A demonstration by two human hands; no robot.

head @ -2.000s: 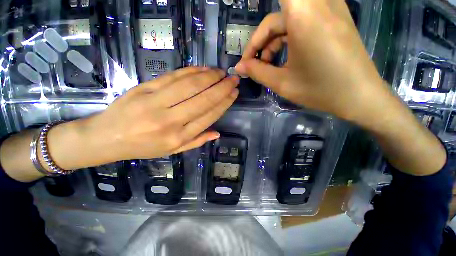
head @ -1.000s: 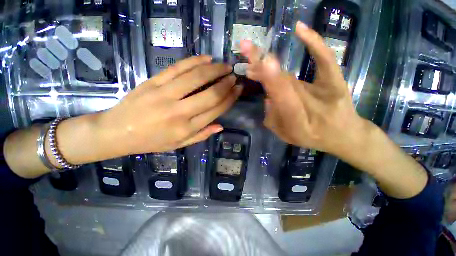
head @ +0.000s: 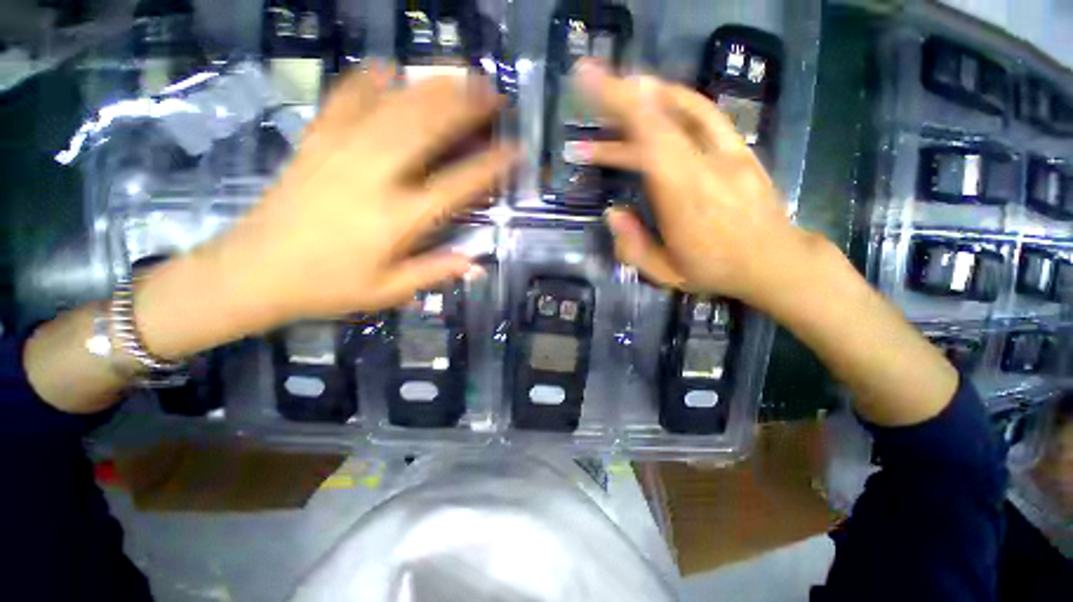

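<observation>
A clear blister tray (head: 494,445) holds black handset housings in two rows. The near-row housings (head: 551,353) each show a pale oval pad (head: 546,394) at the lower end. My left hand (head: 335,206), blurred, is over the left part of the tray with fingers spread and nothing visible in it. My right hand (head: 694,176), also blurred, is over a back-row housing (head: 573,186), fingers apart; its fingertips are near a pale oval on that housing. Whether they touch it cannot be told. A crumpled clear sheet (head: 224,112) lies at the back left.
A neighbouring clear tray (head: 888,253) with black housings stands at the right. Brown cardboard (head: 753,494) is below the bench edge at right, and another piece (head: 230,476) at left. Part of a person (head: 1047,465) shows at the right edge.
The view has shifted over the tray. My hands have moved apart from the housing they were working at together. My right fingers have opened from a pinch, and an oval showed on that housing.
</observation>
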